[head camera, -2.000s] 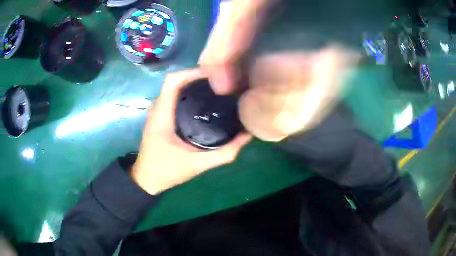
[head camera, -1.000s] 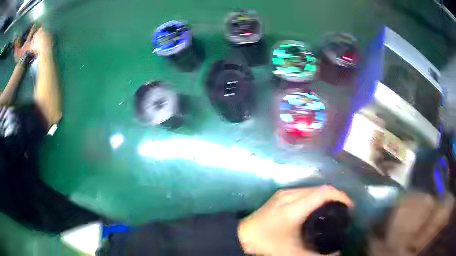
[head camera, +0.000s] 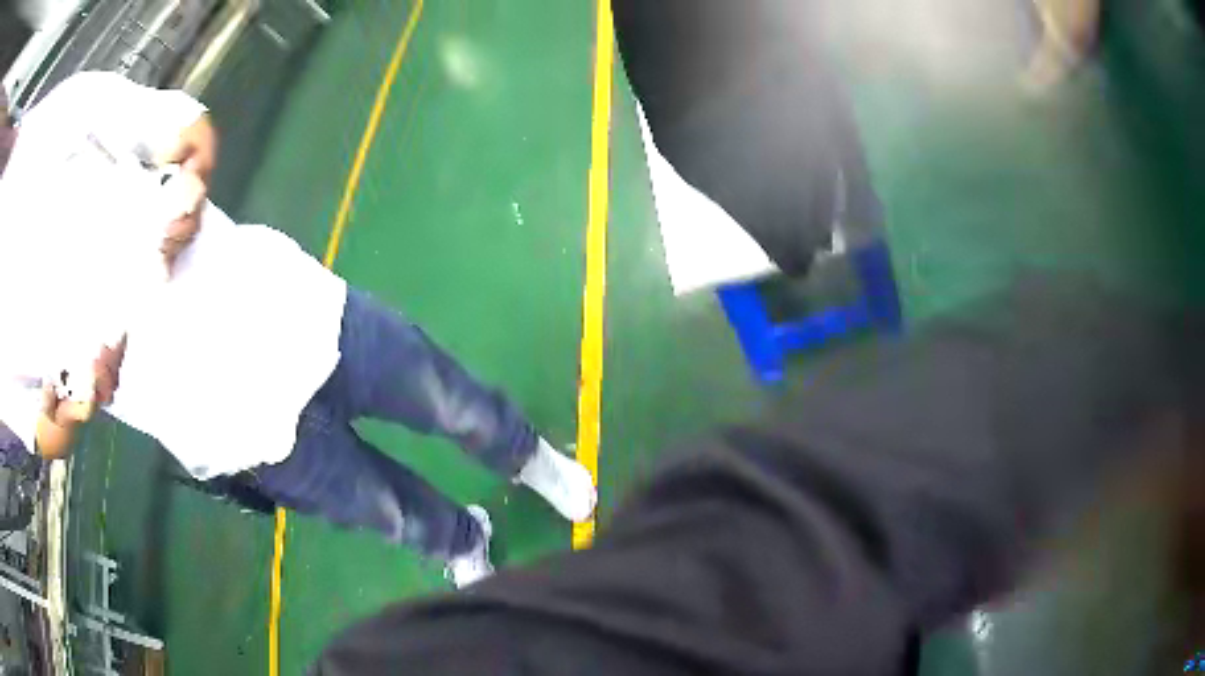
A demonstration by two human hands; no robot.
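Observation:
My own dark sleeve (head camera: 740, 528) crosses the lower right of the head view, large and blurred. Neither of my hands can be made out. A brownish blur at the right edge is too unclear to name. The black housing and the other round units do not show. Nearest beyond the sleeve is a blue plastic stool (head camera: 822, 321), partly hidden by dark and white clothing.
A person in a white top (head camera: 251, 330) and jeans is on the green floor (head camera: 489, 198) at left. Another person's dark clothing (head camera: 753, 119) is at top centre. Yellow lines (head camera: 595, 264) cross the floor. Metal frames (head camera: 106, 614) stand at the left edge.
The view has swung left, off the bench and onto the floor. My left hand with the black unit, the lit displays and the feeder have left the picture. A person in white has appeared.

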